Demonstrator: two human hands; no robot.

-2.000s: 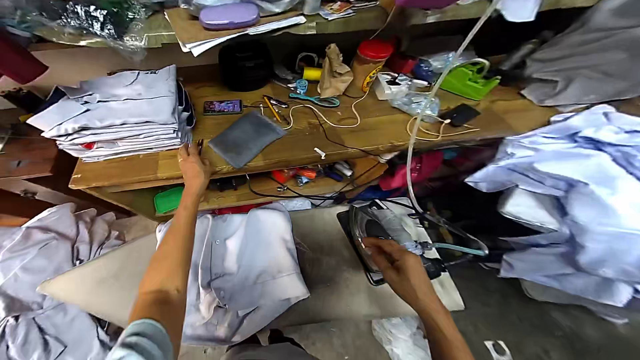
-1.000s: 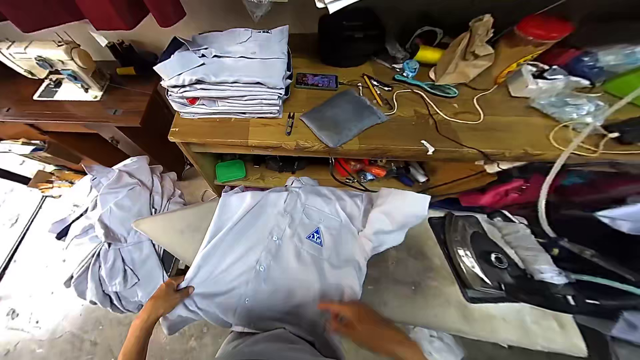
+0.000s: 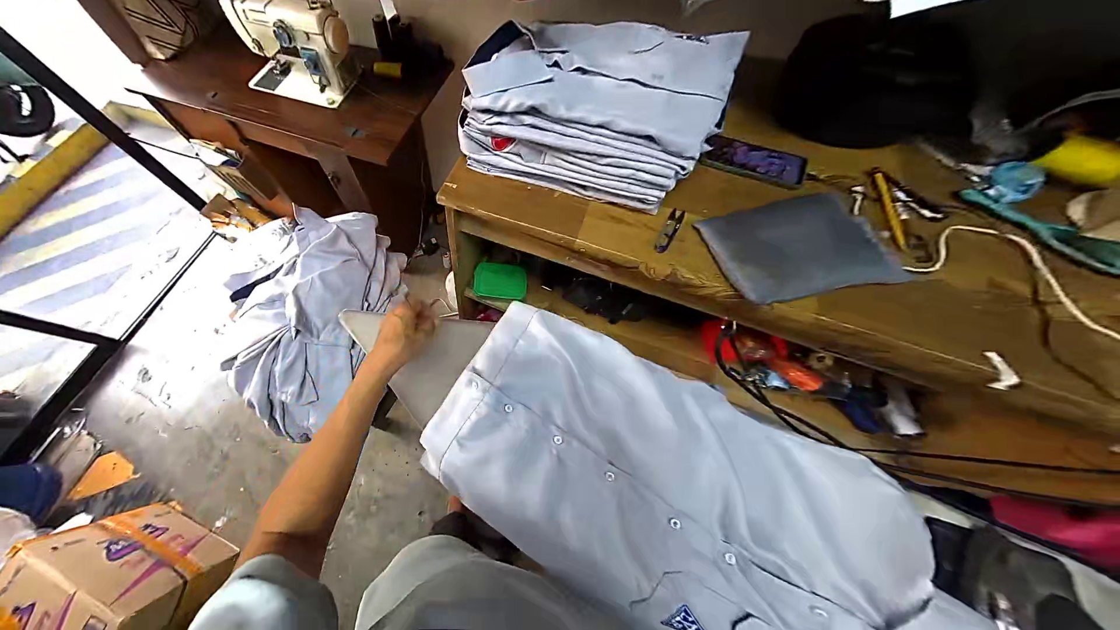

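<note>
A light grey button-up shirt (image 3: pixel 612 455) with a triangular blue badge lies lengthwise over the ironing board (image 3: pixel 446 363), its hem toward the board's pointed end. My left hand (image 3: pixel 405 331) is over that pointed end, left of the hem; its fingers are curled, and whether they hold anything does not show. Of my right hand, only a small bit of skin (image 3: pixel 455 505) may show under the shirt's near edge; the rest is hidden. At the lower right, a dark iron (image 3: pixel 1006 569) is partly cut off by the frame.
A stack of folded shirts (image 3: pixel 595 114), a phone (image 3: pixel 754 161) and a grey cloth (image 3: pixel 796 245) lie on the wooden workbench (image 3: pixel 542 219). Crumpled shirts (image 3: pixel 306 306) are heaped left of the board. A sewing machine (image 3: pixel 297 44) stands behind; a cardboard box (image 3: pixel 114 560) is at lower left. Cords run along the bench front.
The shirt now lies lengthwise on the board, its hem toward the pointed end. My left hand has moved from the shirt's lower left edge to that end. The view has swung left.
</note>
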